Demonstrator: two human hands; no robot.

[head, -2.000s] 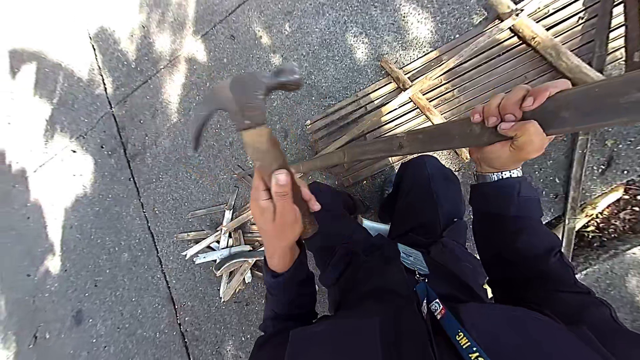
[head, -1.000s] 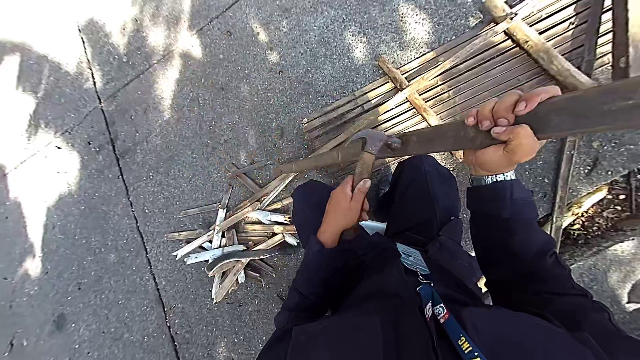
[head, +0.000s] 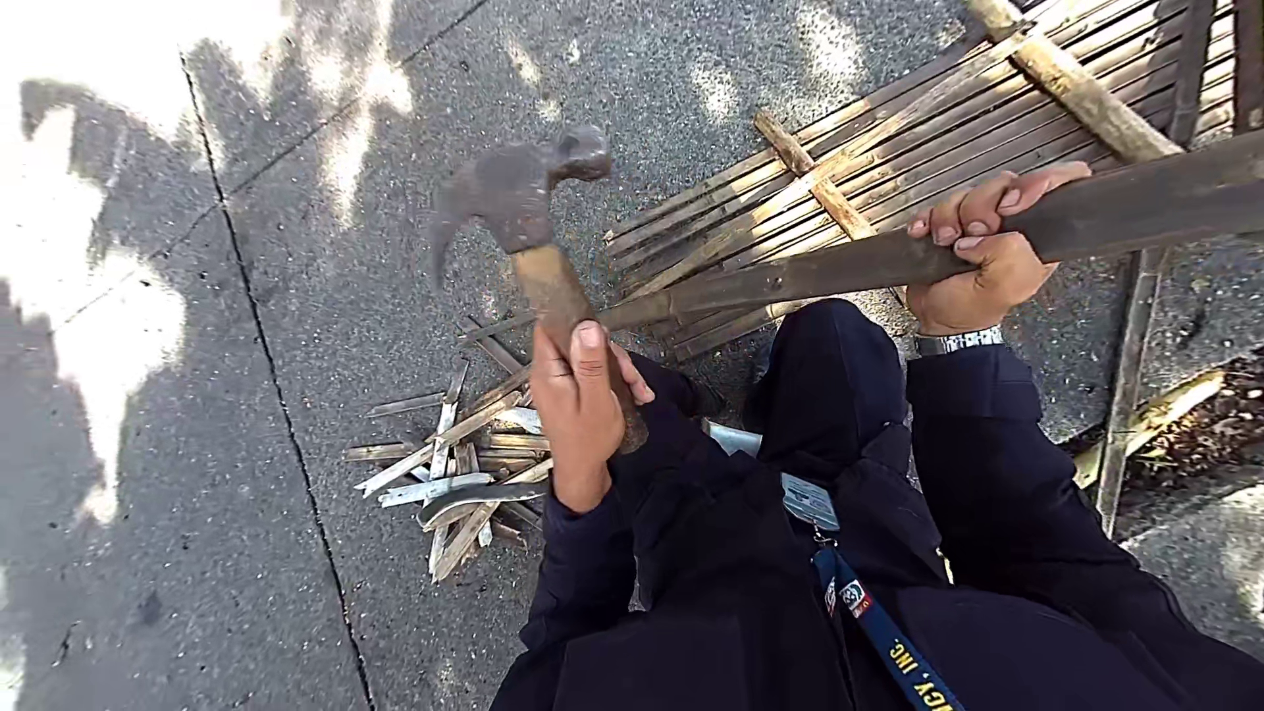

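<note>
My left hand (head: 583,410) grips the wooden handle of a claw hammer (head: 518,193), whose rusty head is raised above the pavement at the upper centre. Wrapped around a long dark strip of wood or bamboo (head: 1136,202), my right hand (head: 983,247) has a wristwatch below it. The strip runs from the right edge down to the left, and its far end passes behind the hammer handle. Beneath and beyond it lies a panel of bamboo slats (head: 908,128) with round cross poles.
A heap of split bamboo or wood pieces (head: 464,484) lies on the concrete pavement (head: 178,592), left of my legs. A curved blade-like piece rests on it. Near the right edge are a narrow upright slat (head: 1134,385) and a patch of soil with dry leaves (head: 1200,425).
The hammer was raised, came down onto the strip's left part one second ago, and is now lifted up and to the left again. My right hand keeps its hold on the strip.
</note>
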